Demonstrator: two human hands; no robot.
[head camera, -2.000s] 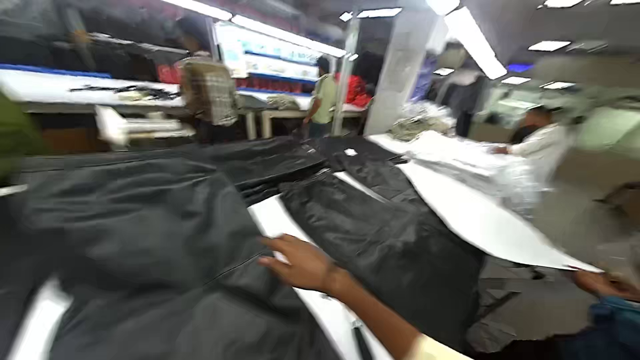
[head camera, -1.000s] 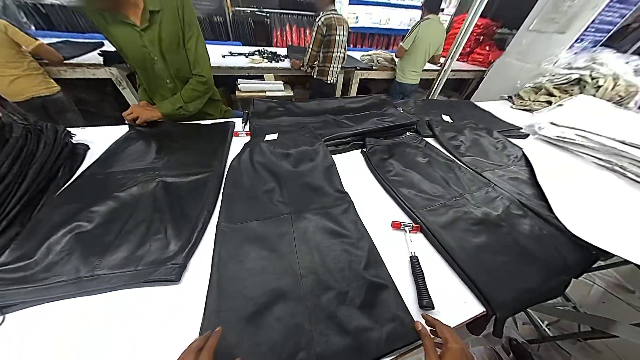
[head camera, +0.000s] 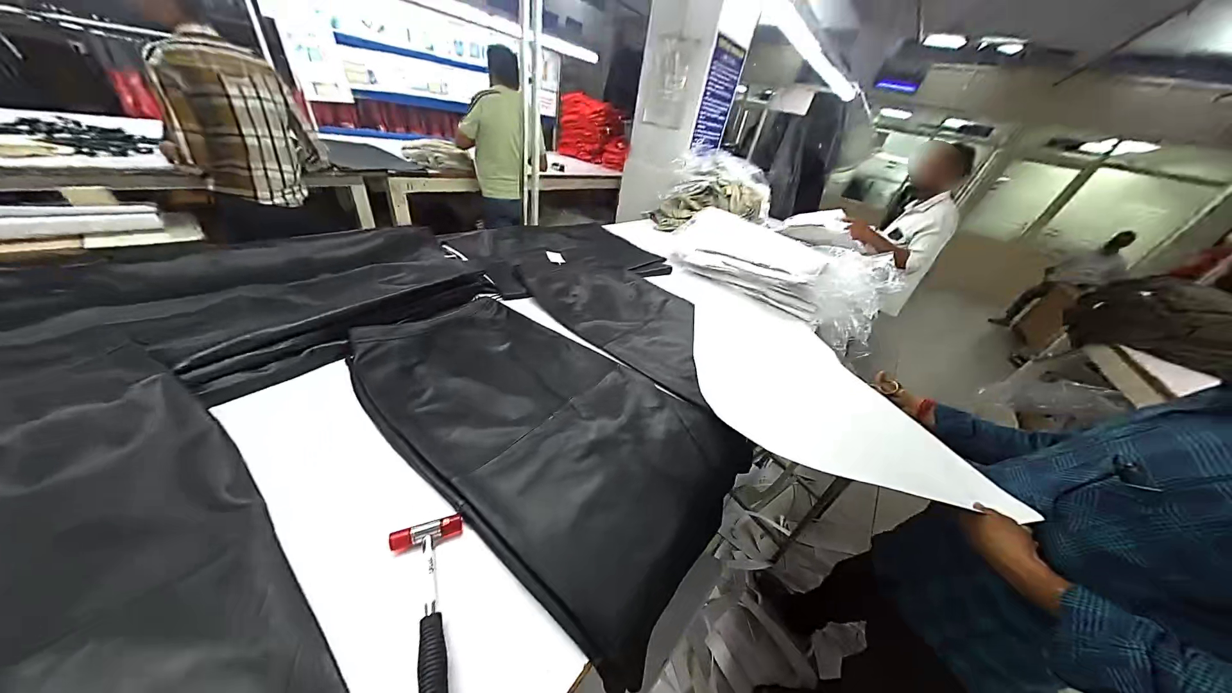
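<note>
Neither of my hands shows in the head view. Black leather-like garment pieces lie flat on the white tabletop: a large one (head camera: 125, 520) at the left, another (head camera: 539, 414) in the middle, and a narrower one (head camera: 626, 322) behind it. A mallet with red faces and a black ribbed grip (head camera: 432, 650) rests on the white surface between the left and middle pieces; the lower end of its grip is cut off by the frame's edge. More black pieces (head camera: 289, 279) lie in layers across the back.
At the right, a co-worker in a blue checked shirt (head camera: 1136, 520) has both hands at the white sheet's edge (head camera: 808, 404). Plastic-wrapped stacks (head camera: 751, 260) stand behind. Other people work at the back tables. Scraps (head camera: 741, 616) lie below the table's right side.
The view has swung to the right. My two hands, at the near edge of the large black piece one second ago, are out of view. The co-worker at the right has come into view.
</note>
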